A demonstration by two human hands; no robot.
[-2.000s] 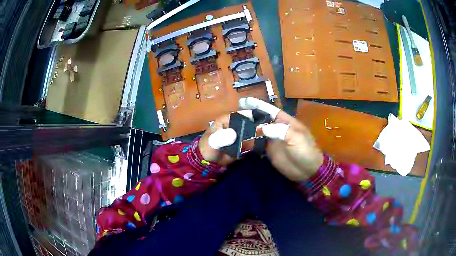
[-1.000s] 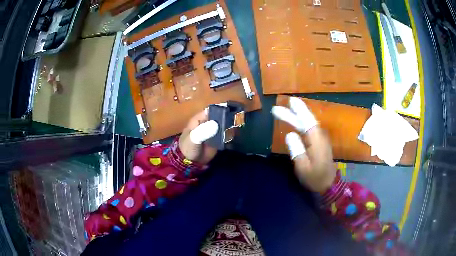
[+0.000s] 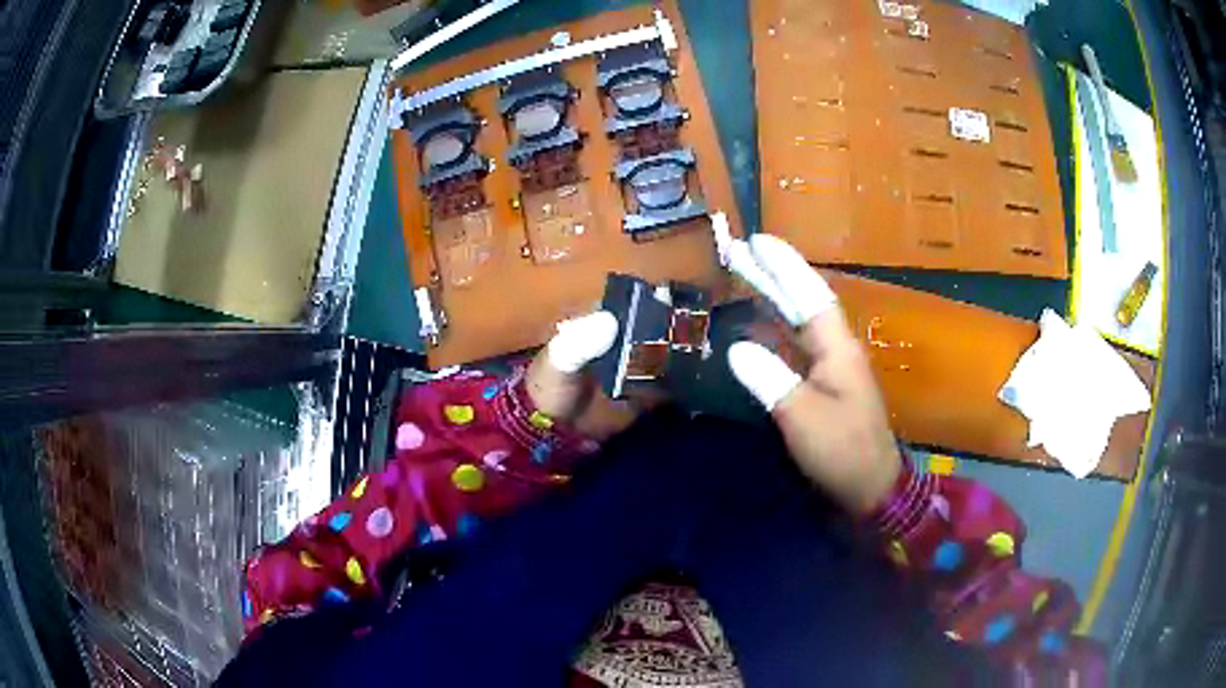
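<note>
My left hand (image 3: 578, 374), with a white finger cot on the thumb, is shut on a dark plastic housing (image 3: 620, 316) in front of my body. Copper-coloured circuit pieces (image 3: 688, 328) show at the housing's right side. My right hand (image 3: 823, 383), with white finger cots, is just right of the housing, thumb and fingers apart, with nothing visible between them. The orange-brown loading fixture (image 3: 500, 312) lies beyond my hands with several round-windowed housings (image 3: 542, 118) and copper-brown circuits (image 3: 463, 222). The undersides of both hands are hidden.
A slotted fixture plate (image 3: 861, 202) lies at upper right, above a plain work board (image 3: 941, 383) with crumpled white cloth (image 3: 1080, 390). Tools lie on a white sheet (image 3: 1129, 215) at far right. Cardboard (image 3: 242, 202) and a grey parts tray (image 3: 172, 97) are at upper left.
Two seconds ago both hands were at the housing. My right hand moved off to the right, then came back closer beside it. The housing stays in my left hand, and the view has shifted.
</note>
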